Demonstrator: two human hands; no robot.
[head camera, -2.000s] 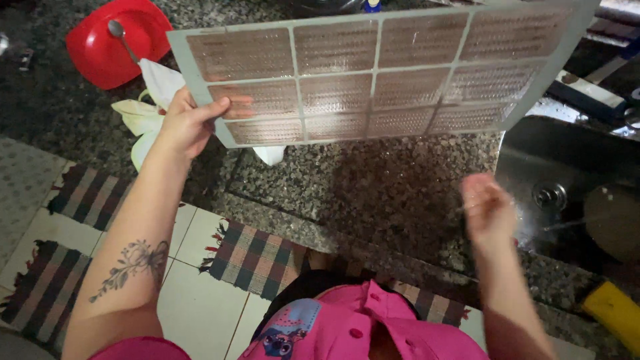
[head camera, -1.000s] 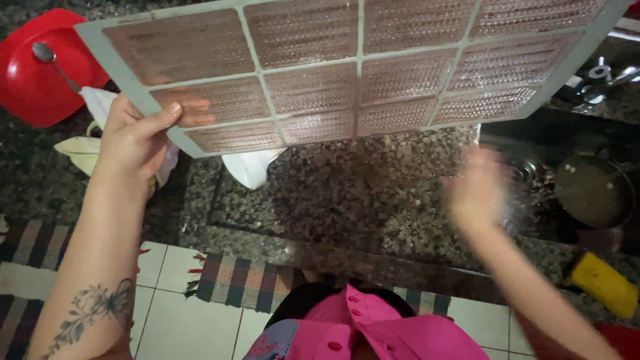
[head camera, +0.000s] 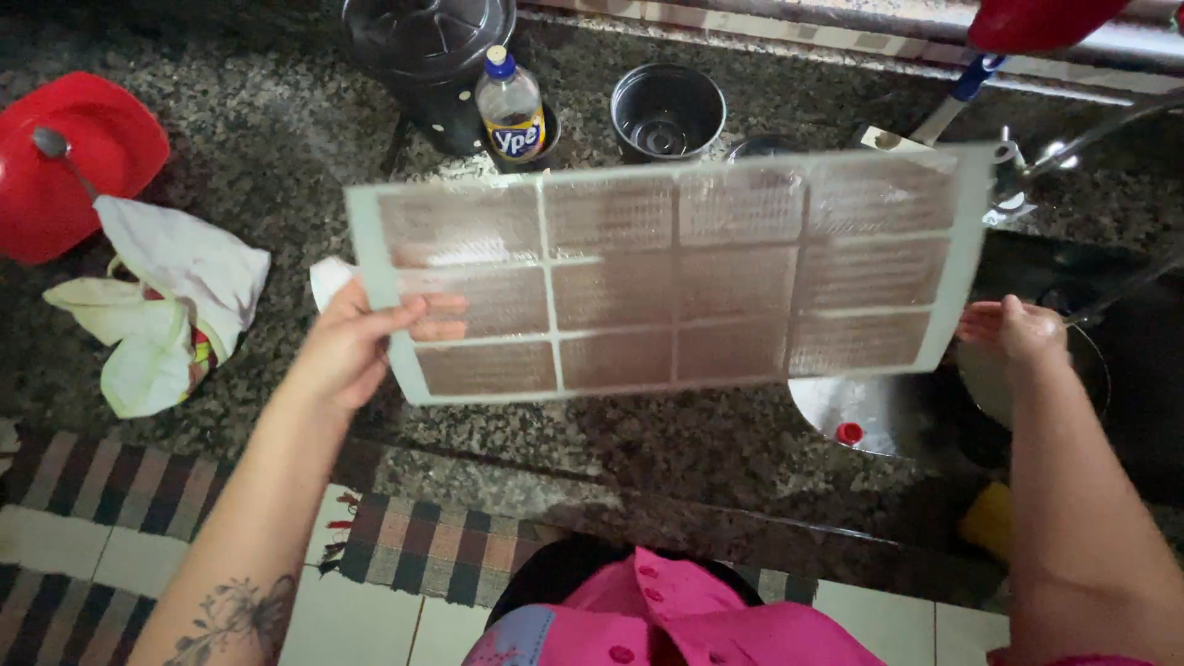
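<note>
A rectangular mesh filter panel (head camera: 615, 287) with a pale frame and cross ribs spans the middle of the view, over the granite counter. My left hand (head camera: 356, 338) grips its left edge, thumb in front, with fingers showing through the mesh. At the lower right corner is my right hand (head camera: 1013, 328), close beside the frame over the sink; whether it touches the edge I cannot tell. The mesh looks wet and shiny in places. Behind the panel's top edge stand a dish soap bottle (head camera: 513, 111) and a black bowl (head camera: 668, 111).
A red dish (head camera: 129, 139) with a spoon lies at the left, near white and greenish cloths (head camera: 185, 268). A black lidded bin (head camera: 425, 55) stands at the back. The sink (head camera: 1128, 370) holds a round pan; a red cap (head camera: 849, 433) and yellow sponge (head camera: 985, 523) are near it.
The panel has come lower in view, and its right end now shows beside my right hand. My right hand, earlier apart from the panel and blurred, has moved right to that end.
</note>
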